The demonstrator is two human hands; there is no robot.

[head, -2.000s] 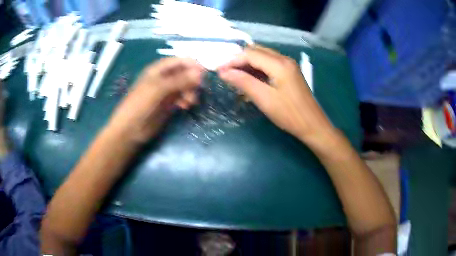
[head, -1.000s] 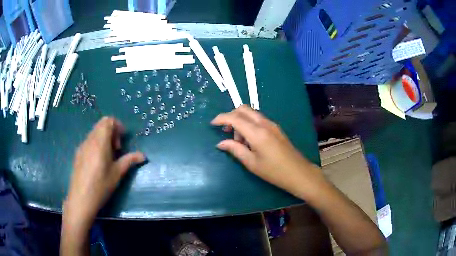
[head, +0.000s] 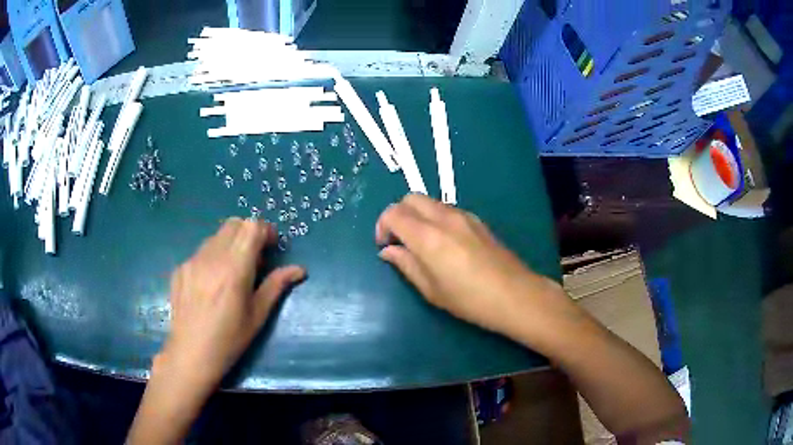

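Many tiny shiny rings (head: pixel 280 182) lie loosely scattered on the dark green tabletop in front of my hands. A small darker heap of fittings (head: pixel 152 176) lies to their left. My left hand (head: pixel 222 287) is palm down at the near edge of the rings, its fingertips beside the nearest ones and its thumb spread away; no object shows in it. My right hand (head: pixel 448 252) rests right of the rings, just below the single white tubes, with its fingers curled and thumb tip near the index finger. Whether it pinches something tiny is hidden.
Stacked white tubes (head: pixel 278 111) lie behind the rings, with a messy tube pile (head: pixel 65 161) at left. Light blue boxes (head: pixel 96 35) stand at the back. A blue crate (head: pixel 617 78), a tape roll (head: pixel 717 169) and a brown carton (head: pixel 609 300) are at right.
My left hand has moved right and slightly down, closer to the rings. My right hand has shifted slightly, its thumb and index finger closer together. Earlier, both hands were raised together over the rings.
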